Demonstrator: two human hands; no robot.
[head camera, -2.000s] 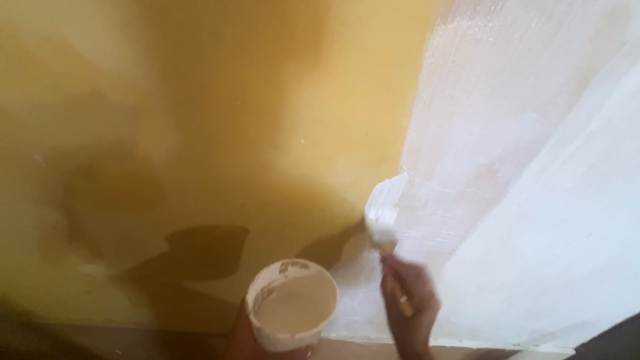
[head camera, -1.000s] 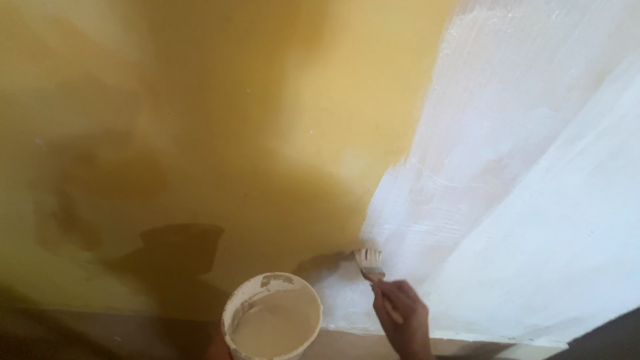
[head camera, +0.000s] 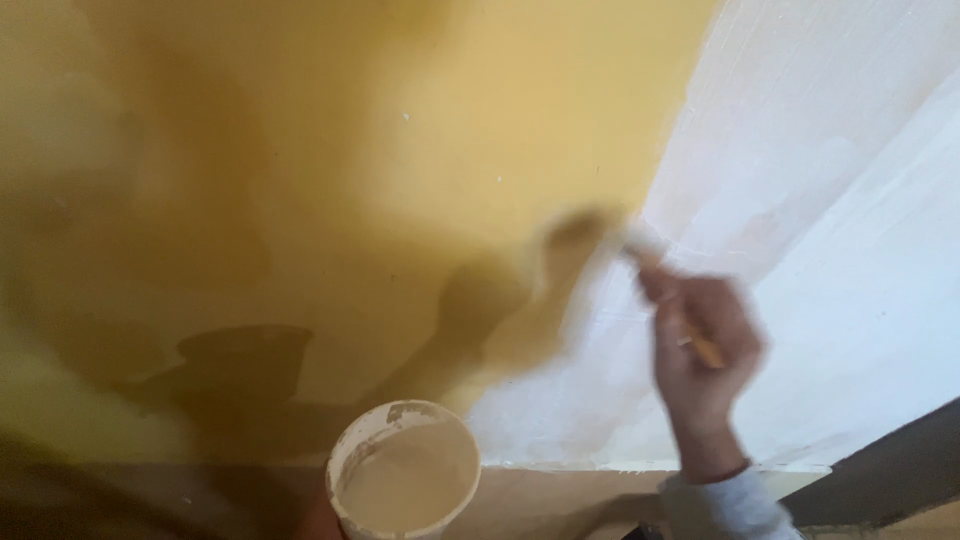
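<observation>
My right hand (head camera: 709, 337) grips a paintbrush with a wooden handle (head camera: 703, 346); its bristles, blurred by motion, are at the border between the yellow wall (head camera: 480, 150) and the white paint (head camera: 780, 165). Low in the middle, a round bucket of pale paint (head camera: 409, 480) is held by my left hand (head camera: 321, 517), of which only a part shows at the bucket's left side. Dried smears mark the inside of the bucket's rim.
Shadows of the arm and the bucket fall on the yellow wall. A brownish strip (head camera: 540, 491) runs along the wall's foot, below a ragged white paint edge. At the lower right lies a dark grey band (head camera: 877, 465).
My right hand and the brush have moved up along the paint border from the lower part of the wall. White paint covers more of the wall's lower part than two seconds ago.
</observation>
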